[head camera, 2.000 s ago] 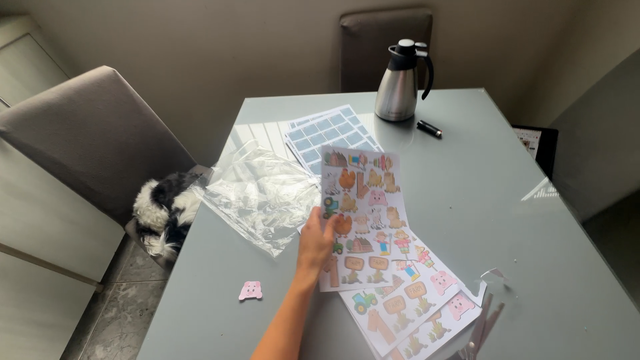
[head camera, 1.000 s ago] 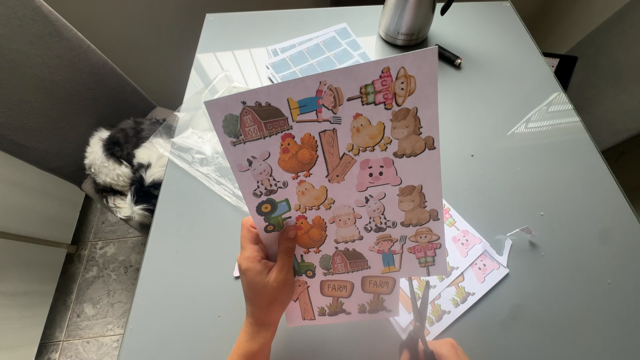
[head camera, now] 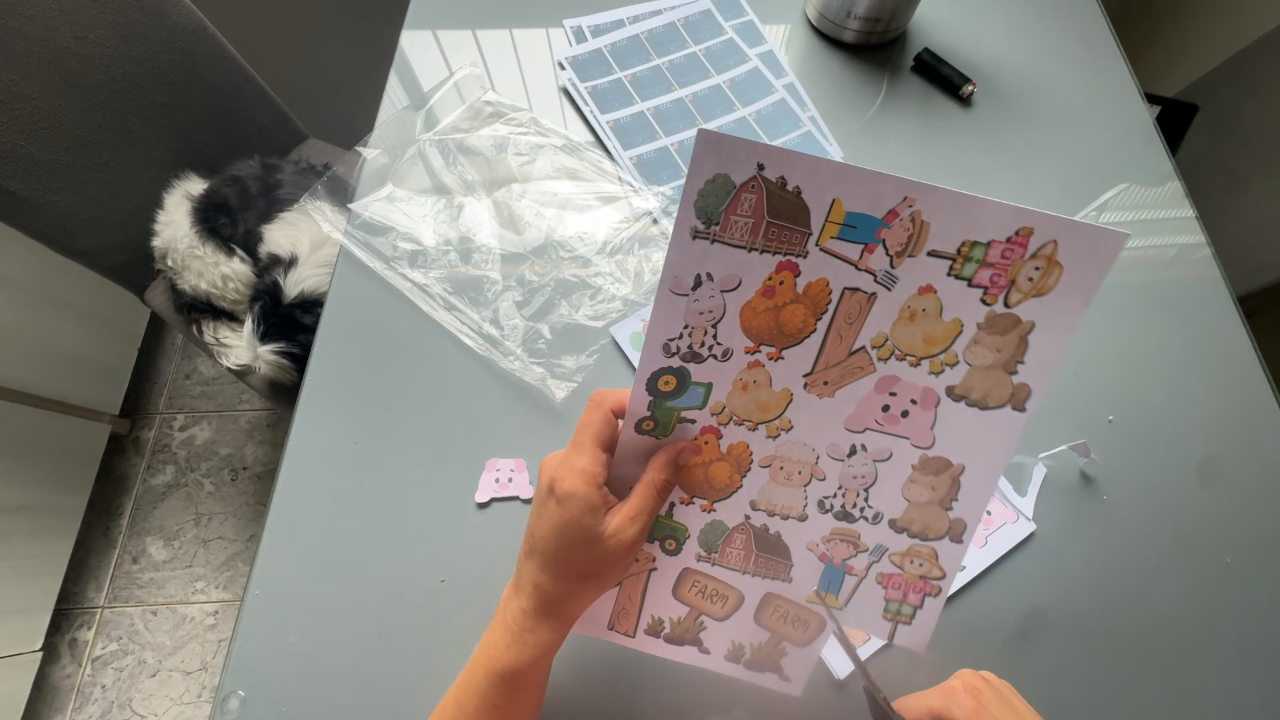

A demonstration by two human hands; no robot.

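My left hand (head camera: 600, 510) grips the left edge of a printed sheet of farm pictures (head camera: 800, 400), thumb on the front, and holds it up above the table. At the bottom edge of the view my right hand (head camera: 965, 697) is partly cut off, closed around a pair of scissors (head camera: 862, 665). The scissors' blades reach the sheet's lower edge near a scarecrow and a farm sign. A cut-out pink pig (head camera: 503, 481) lies on the table left of my left hand. More printed sheets (head camera: 990, 545) show partly behind the held one.
A crumpled clear plastic bag (head camera: 510, 220) lies on the glass-topped table (head camera: 380, 560). Behind it are sheets with blue labels (head camera: 690, 75), a steel thermal jug (head camera: 862, 15) and a black lighter-like object (head camera: 943, 74). A black-and-white dog (head camera: 250, 260) rests on a chair at the left.
The scissors in my right hand, out of view two seconds ago, are now at the sheet's lower edge. My left hand has lifted the sheet off the pile. The view has moved closer.
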